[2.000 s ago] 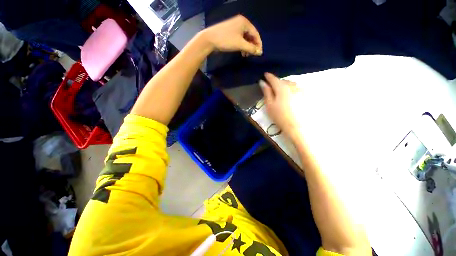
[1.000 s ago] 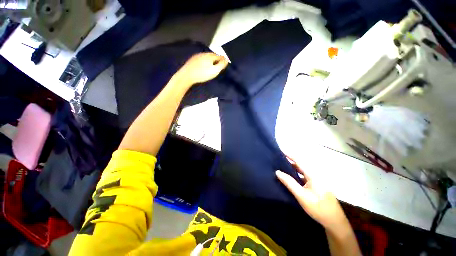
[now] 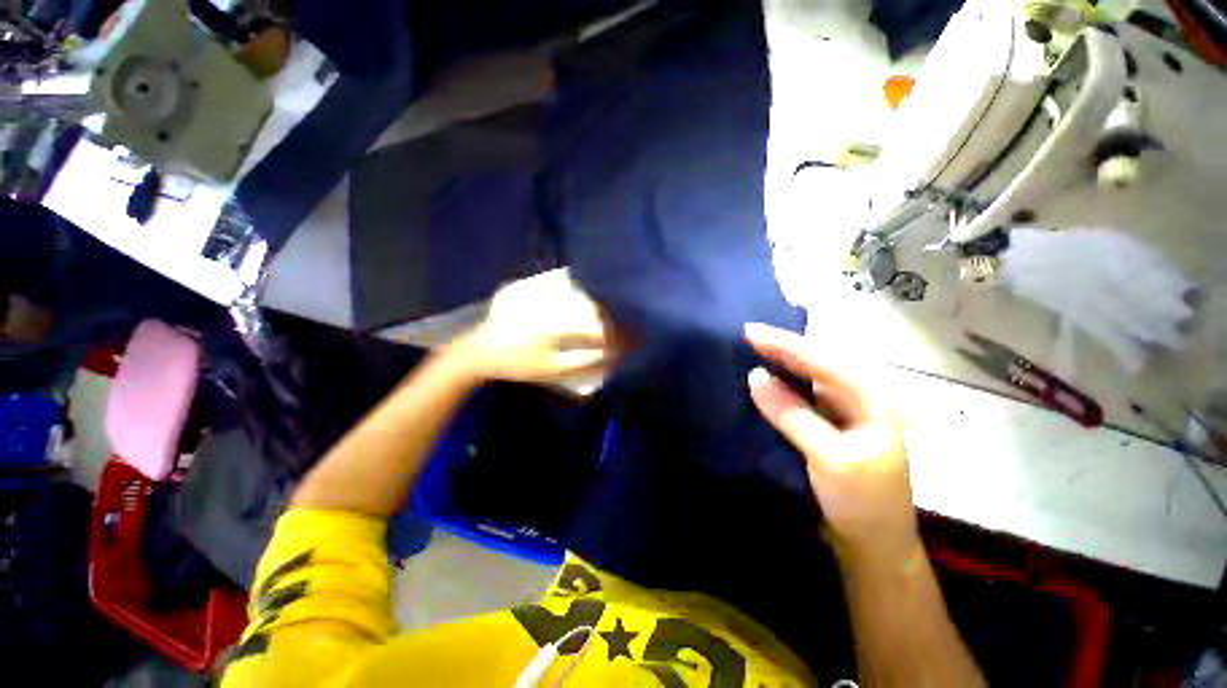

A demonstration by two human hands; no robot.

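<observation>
A dark navy cloth panel [image 3: 673, 202] lies over the white table and drapes down to my lap. My left hand [image 3: 549, 329] is at the cloth's left edge, blurred, its fingertips against the cloth; whether it grips is unclear. My right hand [image 3: 837, 427] is at the cloth's right edge, thumb and forefinger apart near the fold; the contact is not clear. The off-white sewing machine [image 3: 969, 108] stands to the right, its presser foot [image 3: 877, 258] away from the cloth.
Red-handled snips [image 3: 1043, 383] and a crumpled white glove [image 3: 1097, 289] lie right of the presser foot. More dark cloth [image 3: 464, 222] lies left. A blue basket [image 3: 491, 538] is below the table edge; a red basket [image 3: 148, 612] and pink pad [image 3: 151, 399] are far left. Another machine [image 3: 168, 94] stands upper left.
The panel now lies further up and over the table between my hands. My left hand has come down toward my body. My right hand has moved slightly up.
</observation>
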